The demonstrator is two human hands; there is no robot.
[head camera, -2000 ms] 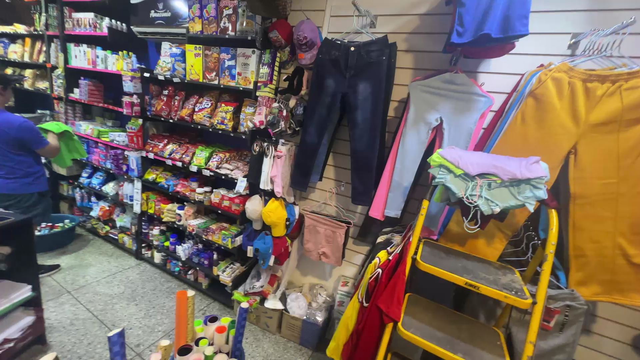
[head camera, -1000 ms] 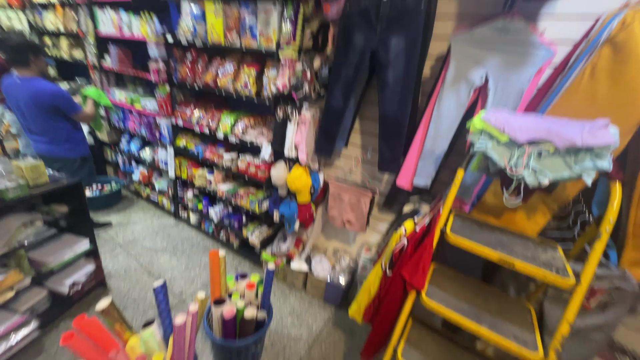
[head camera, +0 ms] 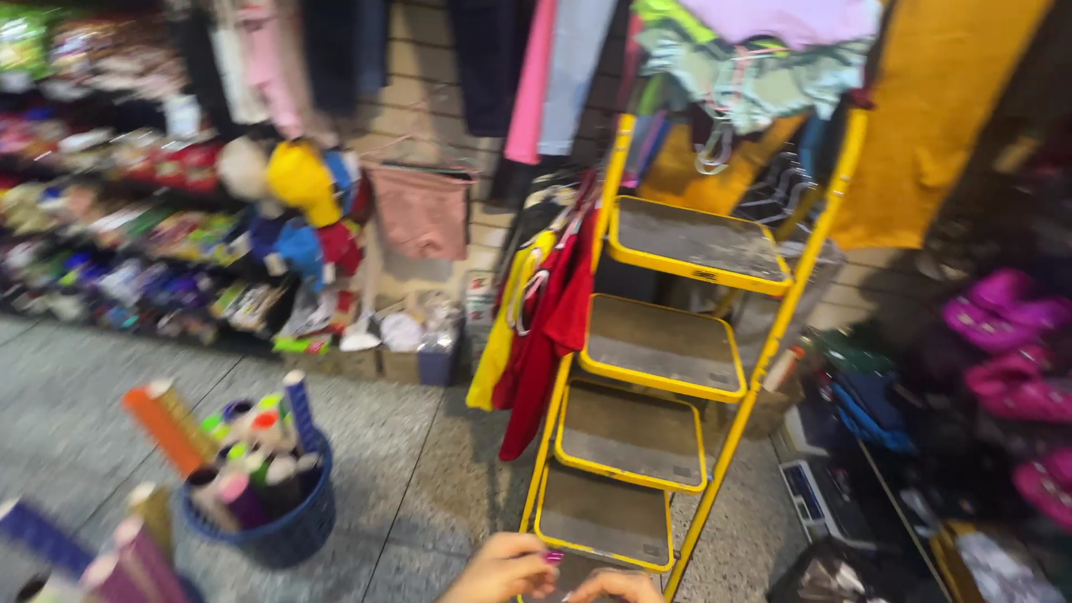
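Note:
My left hand is low in the middle of the head view, its fingers curled, with a small magenta thing at its fingertips; what that is cannot be made out. Just to the right is my right hand, fingers bent toward the left one, cut off by the bottom edge; whether it holds anything cannot be told. Both hands appear in front of the lowest steps of a yellow stepladder. Folded lilac and pale green garments lie on the ladder's top, with hangers dangling from them.
A blue basket of upright rolls stands on the tiled floor at the left. Red and yellow garments hang against the ladder's left side. Shelves of packaged goods line the left, and bright pink shoes are at the right.
The view has swung down and to the right. Both of my hands have come into view at the bottom. The person in blue beside the shelves is no longer in view.

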